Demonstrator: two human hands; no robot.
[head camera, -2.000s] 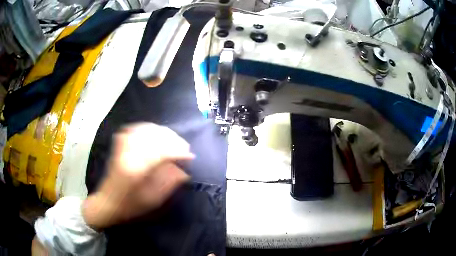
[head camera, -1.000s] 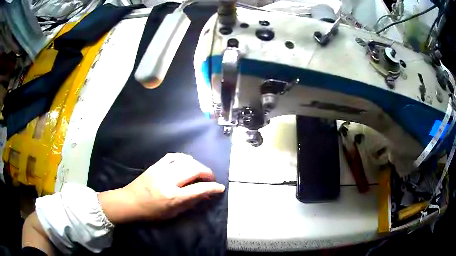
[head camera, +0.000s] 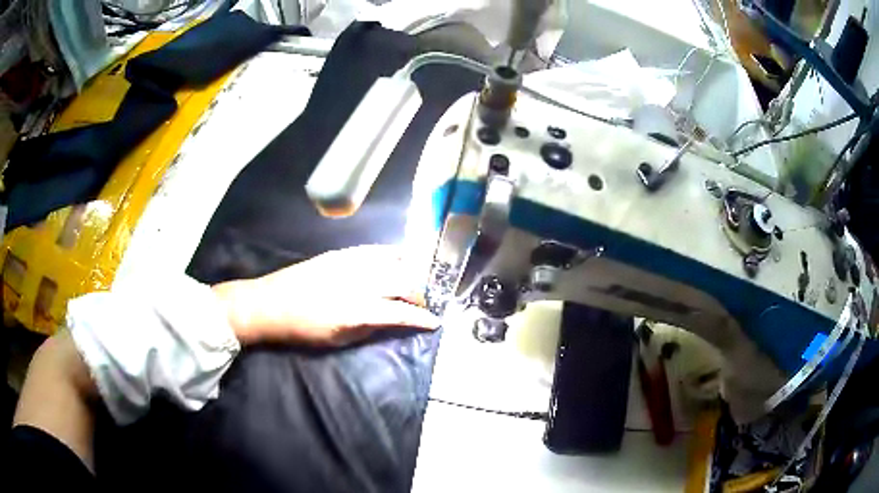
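Observation:
My left hand (head camera: 332, 294) lies flat on the dark cloth (head camera: 318, 409), fingers pointing right, its fingertips close to the brightly lit needle area (head camera: 445, 284). The cloth runs from the back of the table toward me, with creases in its shiny front part. Its right edge lines up near the needle area. The sewing machine head (head camera: 617, 231), white with a blue stripe, stands right of the cloth. The white lamp (head camera: 366, 144) hangs over the cloth behind my hand. My right hand is not in view.
A black phone (head camera: 588, 385) and a red-handled tool (head camera: 657, 390) lie under the machine arm. Dark cloth strips (head camera: 92, 159) rest on the yellow taped bundle (head camera: 72, 270) at left. A parts tray with a yellow edge (head camera: 702, 448) is at lower right.
My left hand has moved forward, up to the needle area, and lies flat on the cloth. The front of the cloth shows more creases. The camera view has shifted and tilted, so the machine appears lower.

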